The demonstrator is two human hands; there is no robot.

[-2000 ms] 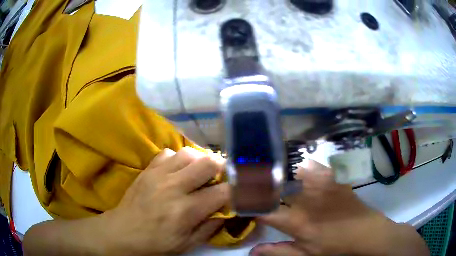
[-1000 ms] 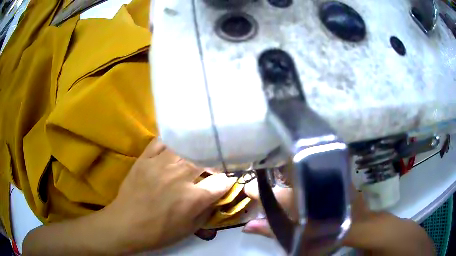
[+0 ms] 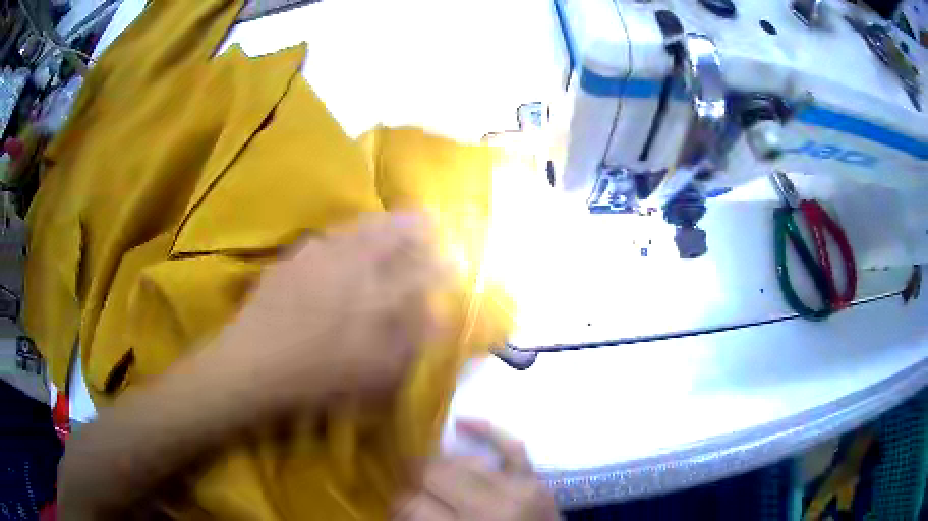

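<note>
Mustard-yellow garment cloth [image 3: 275,183] lies in folds over the left and middle of the table, left of the needle area, and hangs toward the front edge. My left hand [image 3: 356,295] is on the cloth, motion-blurred; its fingers are bent, but whether they pinch the cloth is unclear. My right hand [image 3: 478,488] is at the bottom middle, cut off by the picture's edge, beside the cloth's lower right edge; its grip is unclear. The white sewing machine head [image 3: 600,112] stands at the upper right. Its presser foot [image 3: 614,193] has no cloth under it.
Snips with one red and one green handle [image 3: 816,259] lie under the machine arm. The white table's curved edge [image 3: 712,463] carries ruler marks. A teal mesh basket [image 3: 901,458] with yellow cloth is at the lower right. Bright lamp glare covers the bed beside the cloth.
The cloth has come out from the needle area to the left. My left hand has lifted and lies across it. My right hand has moved down and left. The machine head now appears farther away, upper right.
</note>
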